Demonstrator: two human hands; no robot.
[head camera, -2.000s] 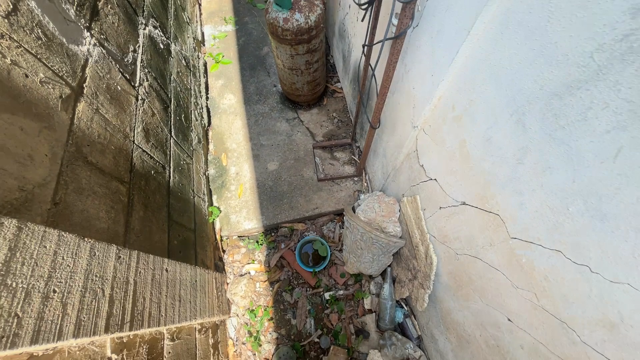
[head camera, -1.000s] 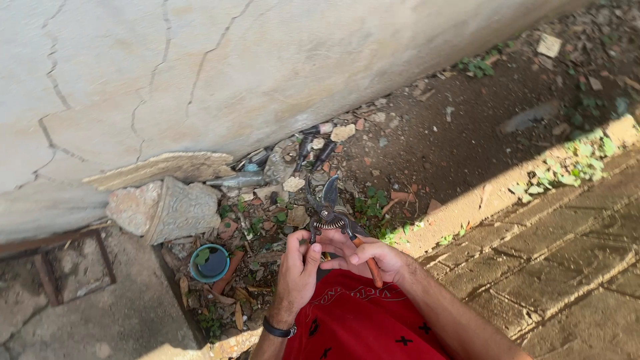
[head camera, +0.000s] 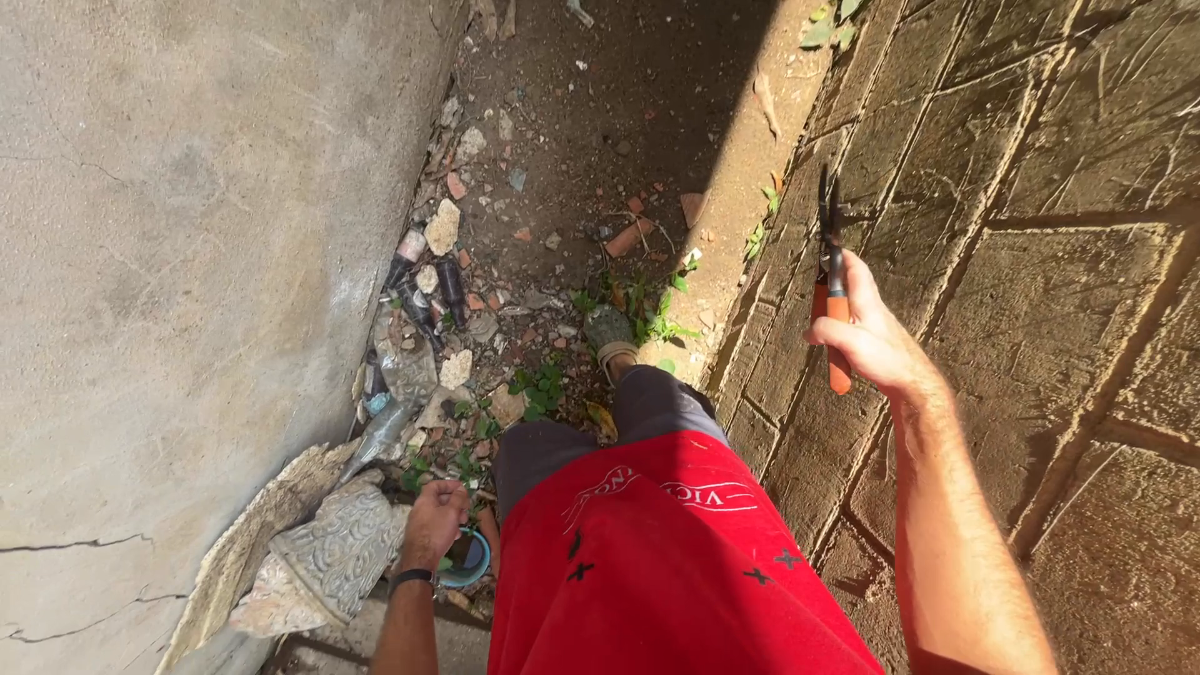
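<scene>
My right hand (head camera: 867, 333) is raised at the right, closed around the orange handles of a pair of pruning shears (head camera: 831, 291). Their dark blades point away from me, over the block wall. At lower left, my left hand (head camera: 437, 517) hangs with curled fingers above the debris, beside a round blue-rimmed container (head camera: 469, 560) holding dark liquid. Whether those fingers hold anything cannot be told. A patterned grey planter-like piece (head camera: 342, 544) lies tipped just left of that hand.
A cracked plaster wall (head camera: 206, 234) rises at left and a block wall (head camera: 1078, 309) at right. Glass bottles (head camera: 450, 289), a clear plastic bottle (head camera: 380, 436), stones and brick pieces (head camera: 628, 237) litter the ground. Small green weeds (head camera: 667, 323) grow along a sunlit ledge (head camera: 764, 141).
The view has swung round strongly. One second ago both hands were together at the shears; now they are far apart, with the shears in my right hand alone.
</scene>
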